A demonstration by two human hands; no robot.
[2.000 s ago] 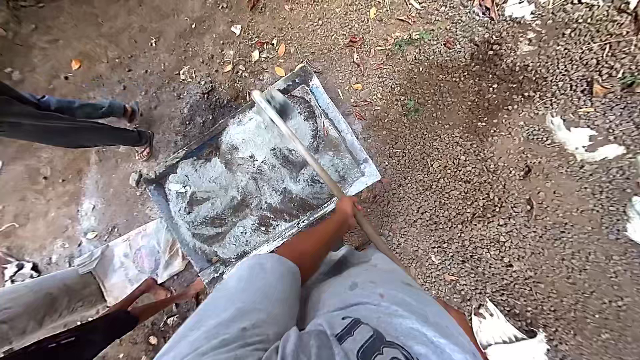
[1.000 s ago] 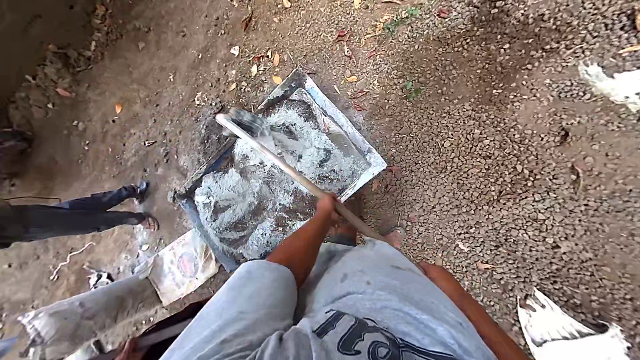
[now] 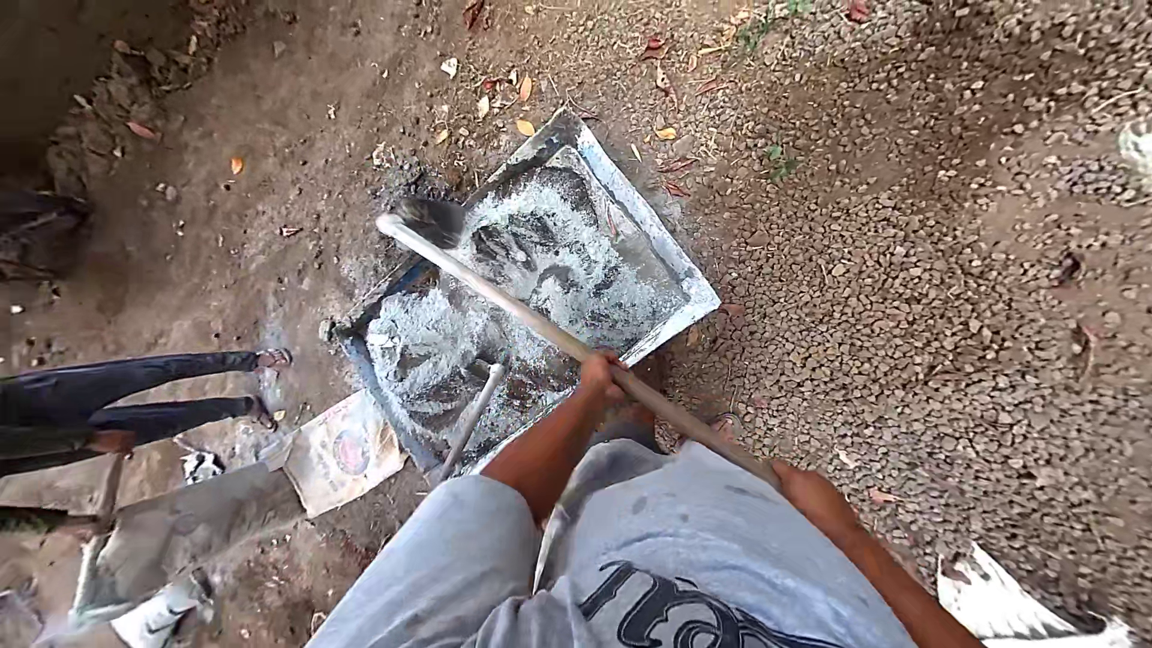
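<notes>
My left hand (image 3: pixel 601 373) is closed around the middle of a long wooden handle (image 3: pixel 531 317), over the near edge of a mixing trough (image 3: pixel 643 211). Farther back on the same handle, near my right hip, my right hand (image 3: pixel 799 481) grips it. At the handle's far end a dark, blurred metal blade (image 3: pixel 432 221) hangs over the trough's far left edge. Grey-white powdery mix (image 3: pixel 576 288) lies spread unevenly in the trough, with dark patches showing through. A second tool's handle (image 3: pixel 474 418) reaches into the trough at its lower left; who holds it is hidden.
A person's dark-trousered legs (image 3: pixel 171 382) are at the left, and one hand there is on another handle (image 3: pixel 110 490). A printed sack (image 3: pixel 346 450) lies against the trough's left corner. Gravel (image 3: pixel 864 306) covers the ground at right, with a torn white sack (image 3: pixel 1008 598) at lower right.
The blade has moved left, from inside the trough to over its far left edge. A second tool's handle now shows in the trough. The view has shifted.
</notes>
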